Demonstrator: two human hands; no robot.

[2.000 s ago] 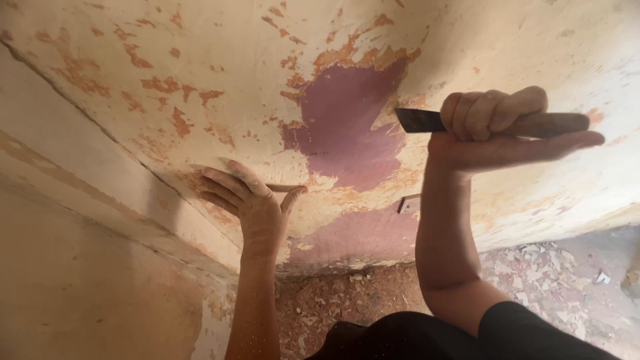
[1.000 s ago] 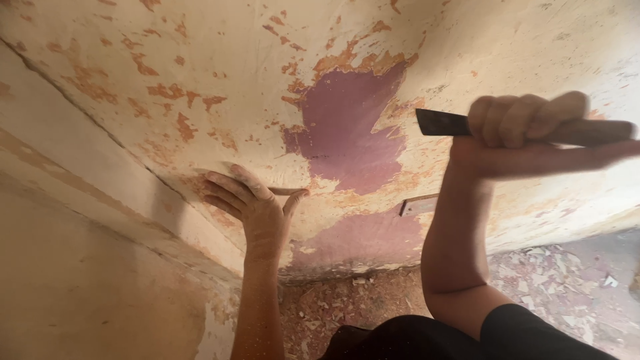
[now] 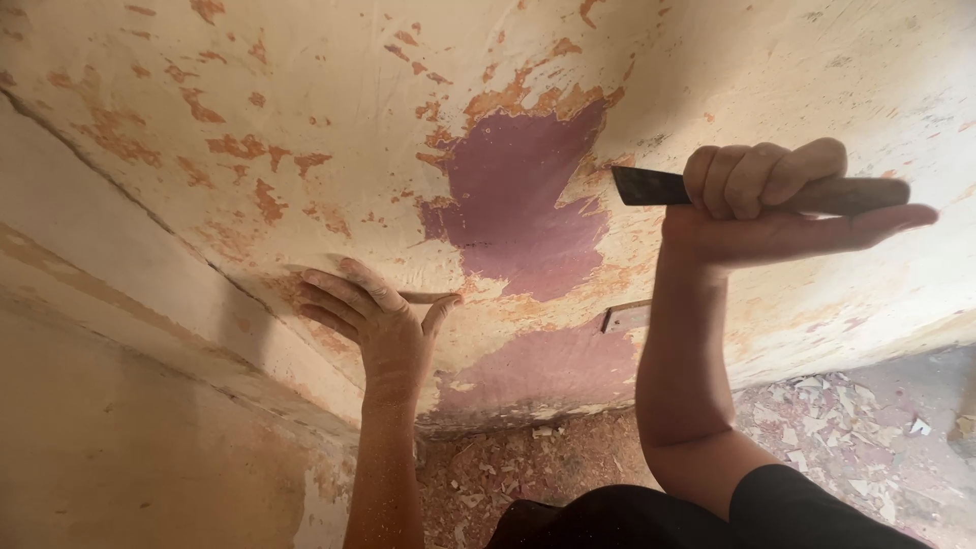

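Observation:
My right hand (image 3: 766, 187) is closed around the handle of a scraper (image 3: 648, 187), its dark flat blade pointing left beside a purple patch (image 3: 518, 198) on the wall. The thumb lies stretched along the handle's underside. Flat on the painted wall (image 3: 343, 91), left of and below that patch, rests my left hand (image 3: 381, 313) with its fingers spread. Whether the blade touches the wall cannot be told. Cream paint with ragged orange spots surrounds the purple area, and a paler pink patch (image 3: 534, 370) lies beneath it.
A small wall plate or socket edge (image 3: 625, 316) sticks out beside my right forearm. Paint flakes (image 3: 831, 427) litter the floor at the lower right and bottom middle. On the left, a long crack (image 3: 152, 217) runs beside a ledge and an adjoining wall (image 3: 137, 450).
My right hand with the scraper moved right, then came back left toward the purple patch. My left hand has stayed in the same place on the wall.

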